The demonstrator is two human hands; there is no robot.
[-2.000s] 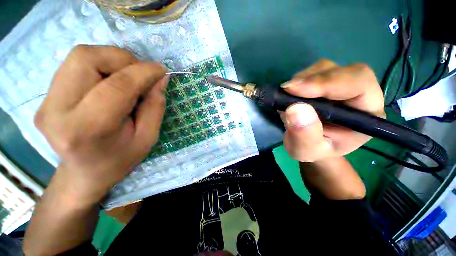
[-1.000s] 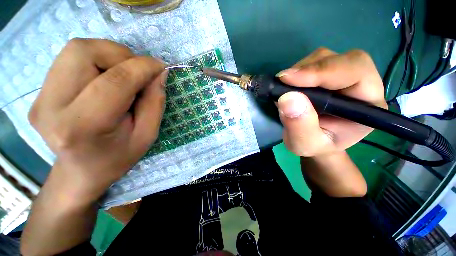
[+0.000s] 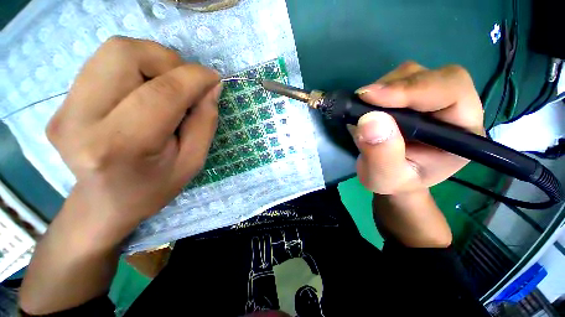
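Note:
My left hand (image 3: 139, 117) pinches a thin silvery solder wire (image 3: 238, 79) over the top rows of a green PCB panel (image 3: 251, 127). The wire's tail runs off past the hand to the left. My right hand (image 3: 421, 127) holds the black soldering iron (image 3: 458, 139) like a pen. The iron's tip (image 3: 282, 88) points left and meets or nearly meets the wire's end at the top row; contact is too small to tell. The panel lies on whitish bubble wrap (image 3: 204, 31), its left part hidden by my left hand.
A round yellowish object (image 3: 207, 5) is cut off at the top edge. Dark green-handled pliers (image 3: 505, 74) lie at the right beside black cables and white paper (image 3: 533, 127). A white tray (image 3: 15, 235) is at the lower left, a blue item (image 3: 523, 283) at the lower right.
Both hands, with the wire and iron, have shifted a little right in view, as have the panel and bubble wrap. The round object shows less at the top. Both grips are the same.

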